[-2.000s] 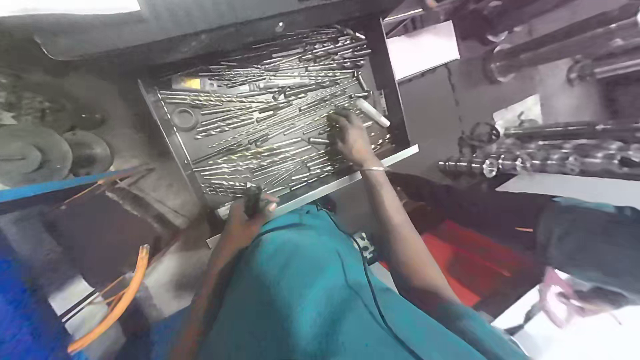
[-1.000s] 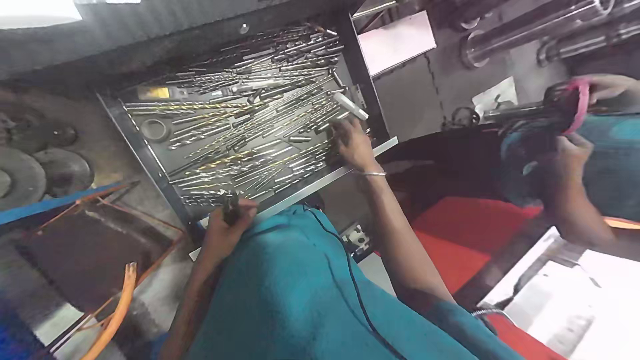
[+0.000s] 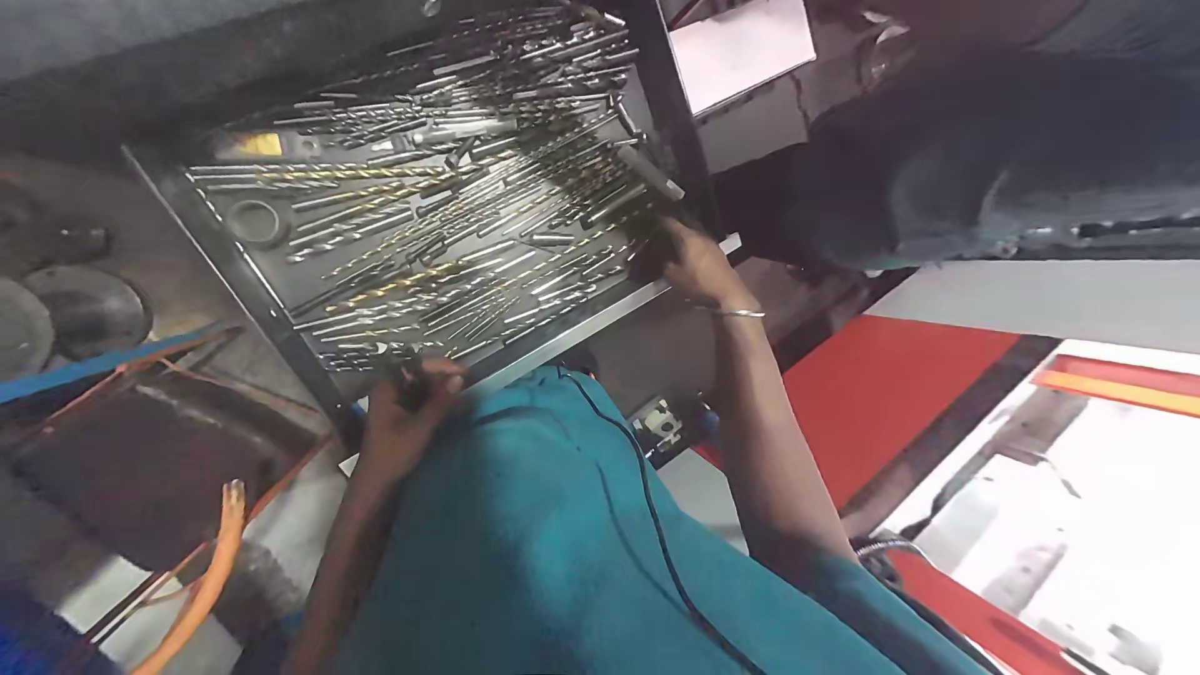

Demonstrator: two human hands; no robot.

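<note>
A metal drawer (image 3: pixel 600 323) lies pulled out before me, filled with many loose twist drill bits (image 3: pixel 375 225), some silver and some gold. My left hand (image 3: pixel 412 412) is at its near left corner, fingers curled around a small dark object (image 3: pixel 408 375) that I cannot identify. At the right end of the drawer, my right hand (image 3: pixel 694 258) reaches in over the bits, its fingertips dark and blurred, so whether they grip anything is unclear. Just above it lies a thick light-coloured cylinder (image 3: pixel 652 172). A metal ring (image 3: pixel 255 221) sits on the drawer's left side.
Round metal discs (image 3: pixel 84 309) and an orange hose (image 3: pixel 220 572) are at the left. A white sheet (image 3: pixel 745 52) is beyond the drawer's right side. Another person's dark clothing (image 3: pixel 1012 169) shows at the upper right, above a red panel (image 3: pixel 900 403). A black cable (image 3: pixel 647 497) hangs over my teal clothing.
The other person's hands with a pink ring, seen at the right one second ago, are out of view. Both my hands stay at about the same places on the drawer.
</note>
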